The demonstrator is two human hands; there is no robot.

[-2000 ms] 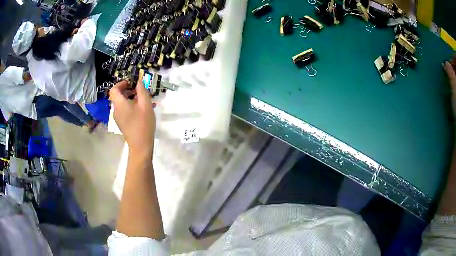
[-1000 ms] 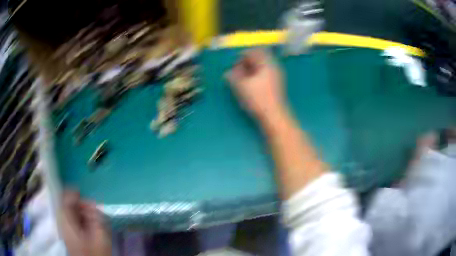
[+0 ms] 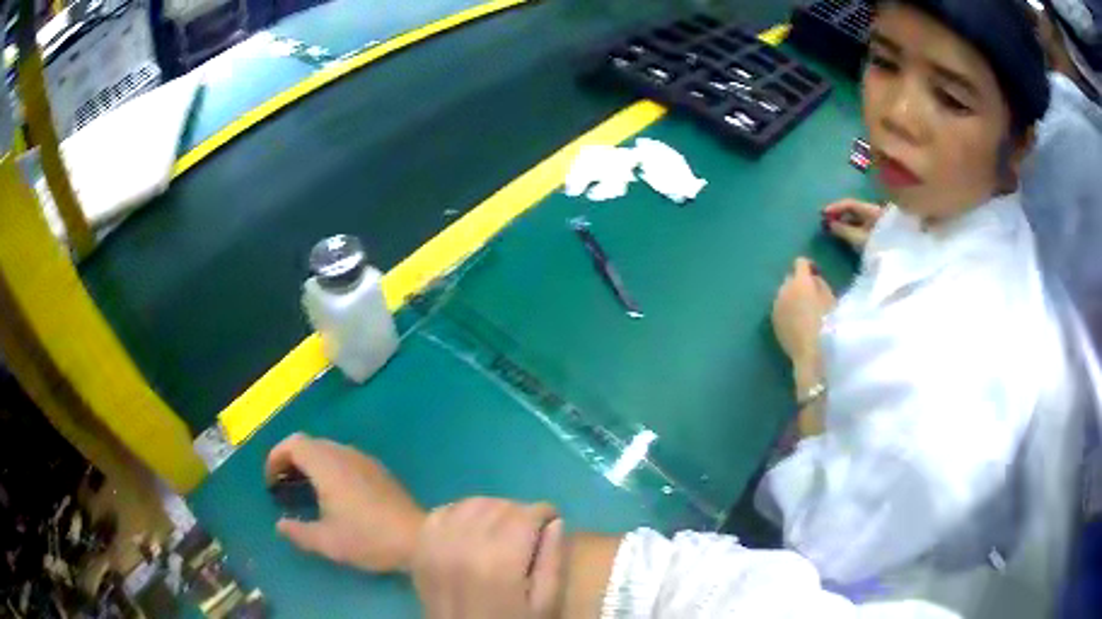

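My right hand is low at the left over the green mat. Its thumb and fingers curl around a small dark piece, which looks like a display unit or a clip; most of it is hidden. My left hand lies across my right wrist and forearm, its fingers wrapped over it, cut off by the bottom edge. Loose binder clips lie in a heap at the lower left, beside my right hand.
A white dispenser bottle stands by the yellow tape line. A thin dark tool, white wipes and clear tape lie on the mat. A black parts tray is at the back. A yellow post stands left; a coworker sits right.
The view has swung right from the foam tray to the bottle and coworker. My left hand has left the clamped units and now lies over my right forearm. My right hand is now low at the left.
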